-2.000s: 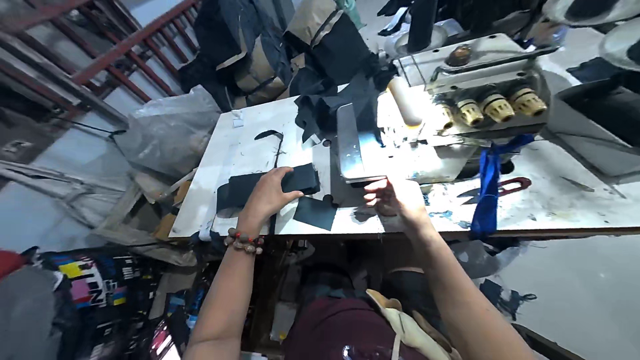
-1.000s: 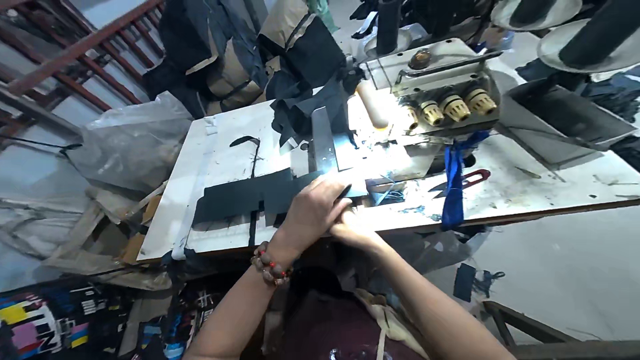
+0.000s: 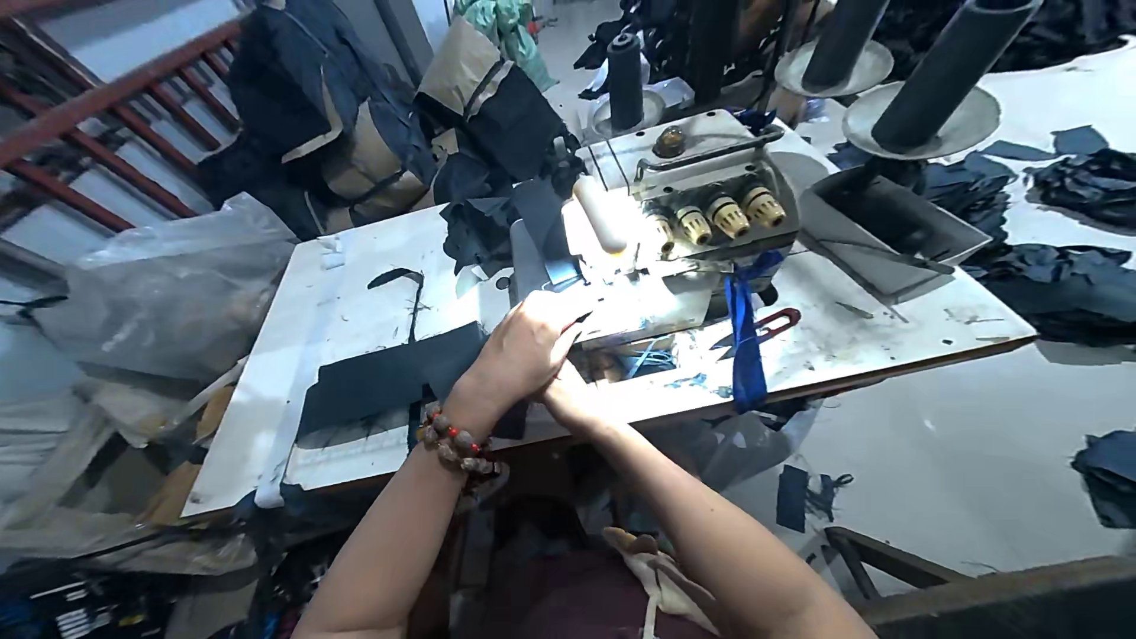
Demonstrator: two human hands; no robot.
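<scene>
My left hand [image 3: 532, 342], a beaded bracelet at its wrist, lies beside the lit needle area of an overlock sewing machine [image 3: 683, 204]. Tucked against it from below is my right hand [image 3: 568, 395]. The fingers of both are mostly hidden, so whether they grip a piece of cloth cannot be told. Dark fabric pieces [image 3: 386, 377] lie flat on the white table to the left of my left hand. Behind the hands, more dark cloth [image 3: 541, 213] rests against the machine. A blue cloth strip [image 3: 747, 342] hangs from the machine's right side.
Red-handled snips [image 3: 779, 324] lie by the blue strip. A grey tray [image 3: 896, 226] and thread cones [image 3: 941, 75] stand at the right. Dark cloth bundles [image 3: 302, 106] are piled behind the table [image 3: 293, 328], with a clear plastic bag [image 3: 186, 293] at its left.
My left hand has moved right, off the dark pieces, to the needle area. My right hand, apart from it two seconds ago, now touches it.
</scene>
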